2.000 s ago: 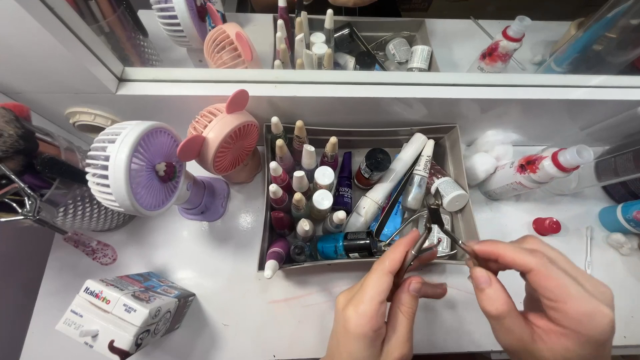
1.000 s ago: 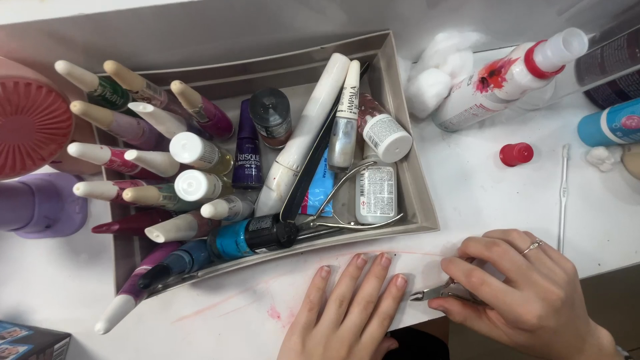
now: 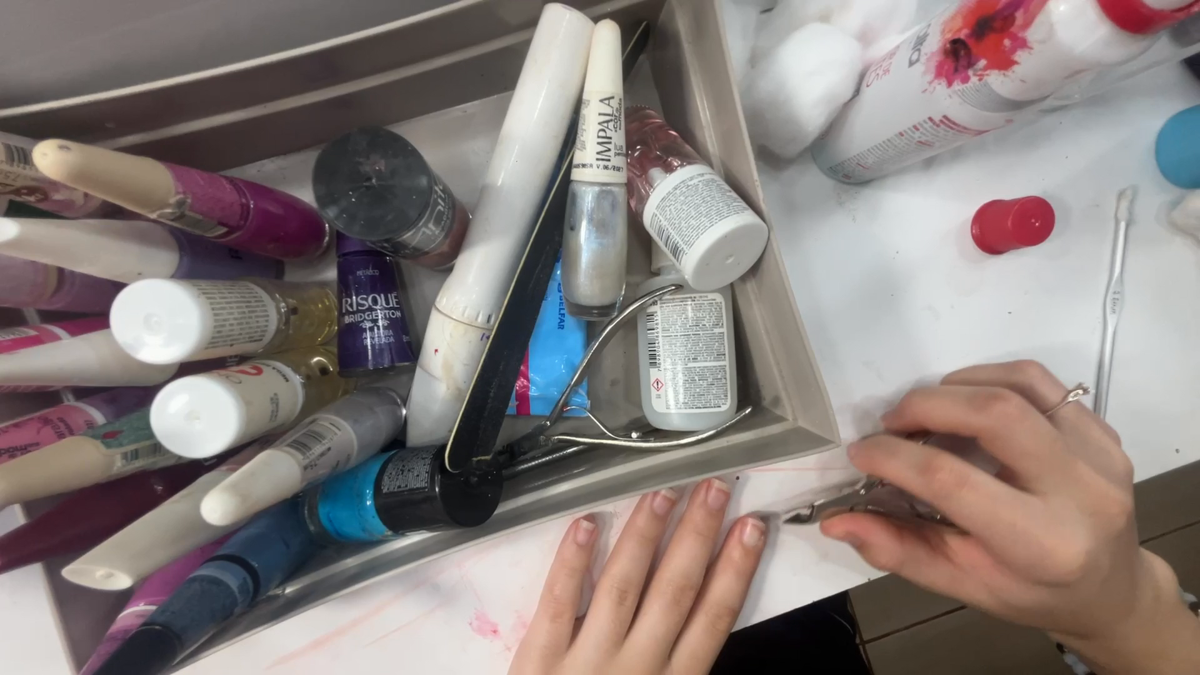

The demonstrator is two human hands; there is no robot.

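Note:
My right hand (image 3: 1003,511) holds metal cuticle nippers (image 3: 825,504), their jaws pointing left near the fingertips of my left hand (image 3: 652,591). That left hand lies palm down on the white table with its fingers spread, holding nothing. Just beyond it is a grey tray (image 3: 778,375) with nail polish bottles. Inside the tray, a second pair of nippers (image 3: 600,375) lies by a black nail file (image 3: 525,300), a white pen-shaped device (image 3: 511,187), a pearly polish bottle (image 3: 597,234) and a white-labelled bottle (image 3: 689,356). A blue polish bottle (image 3: 356,502) leans at the near wall.
Right of the tray are cotton balls (image 3: 806,84), a white spray bottle (image 3: 923,103), a red cap (image 3: 1012,225) and a slim clear stick (image 3: 1114,300). The table's front edge (image 3: 937,555) runs below my right hand.
Two seconds ago both hands were raised at the tray's near right corner with metal tools; my left hand now lies flat and empty. The view has moved much closer.

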